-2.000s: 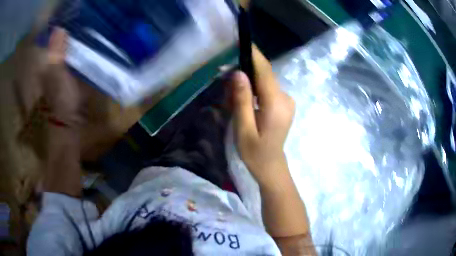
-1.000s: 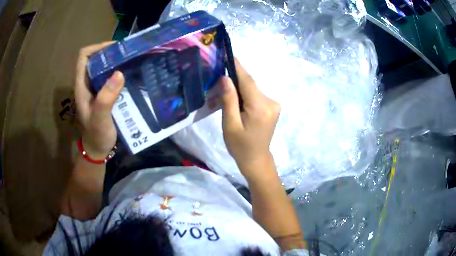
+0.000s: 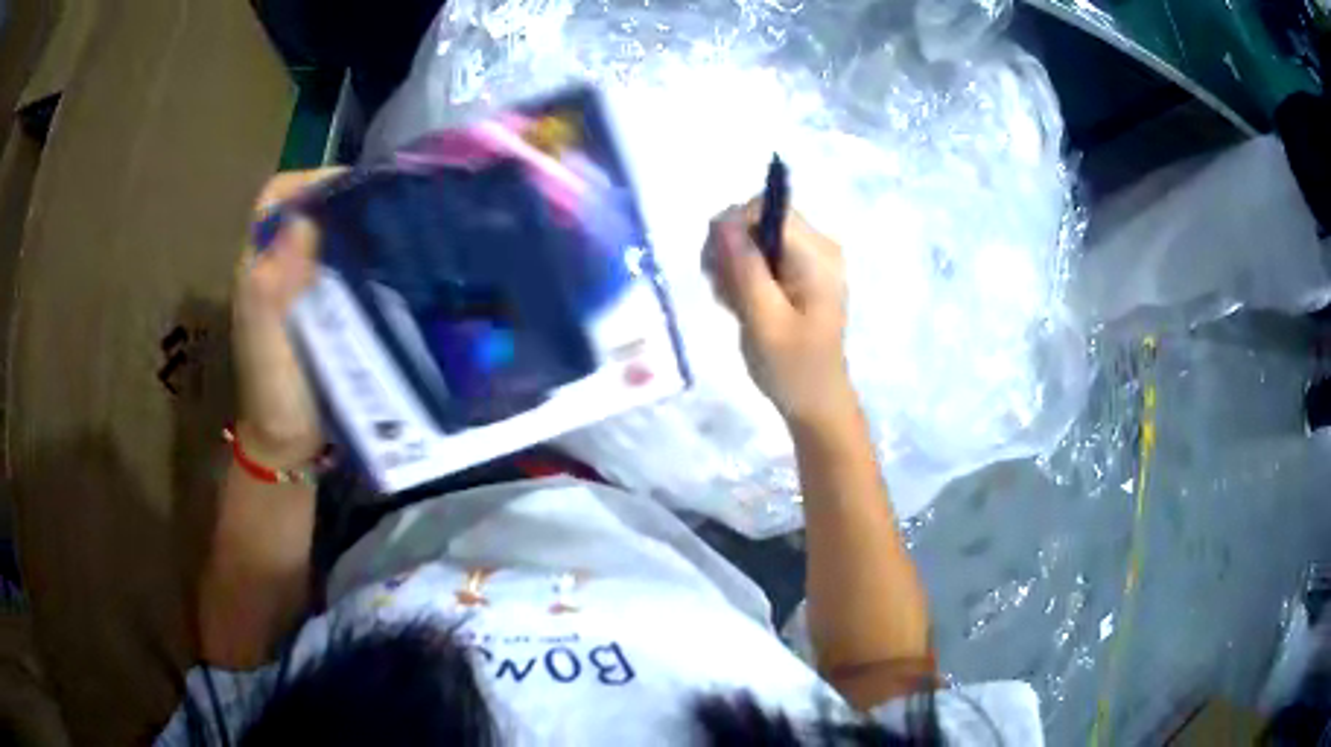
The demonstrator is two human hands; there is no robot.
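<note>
My left hand (image 3: 278,336) holds the retail box (image 3: 482,292) by its left edge, thumb on the front. The box is dark blue and pink with a black keypad picture and a white lower strip; it is slightly blurred. My right hand (image 3: 788,299) is to the right of the box, apart from it, closed around a slim black pen-like cutter (image 3: 774,212) that points up. No blade can be made out. Behind both hands lies the large waste bag (image 3: 949,277), whitish, crinkled and glaring.
A large brown carton (image 3: 117,292) stands at the left. A green bench (image 3: 1168,44) shows at the top right. The grey floor (image 3: 1022,584) at the lower right has a yellow line and scattered shiny scraps.
My right hand has moved right, away from the box, with the cutter. The box now shows its front more squarely, and its top side is no longer clearly seen.
</note>
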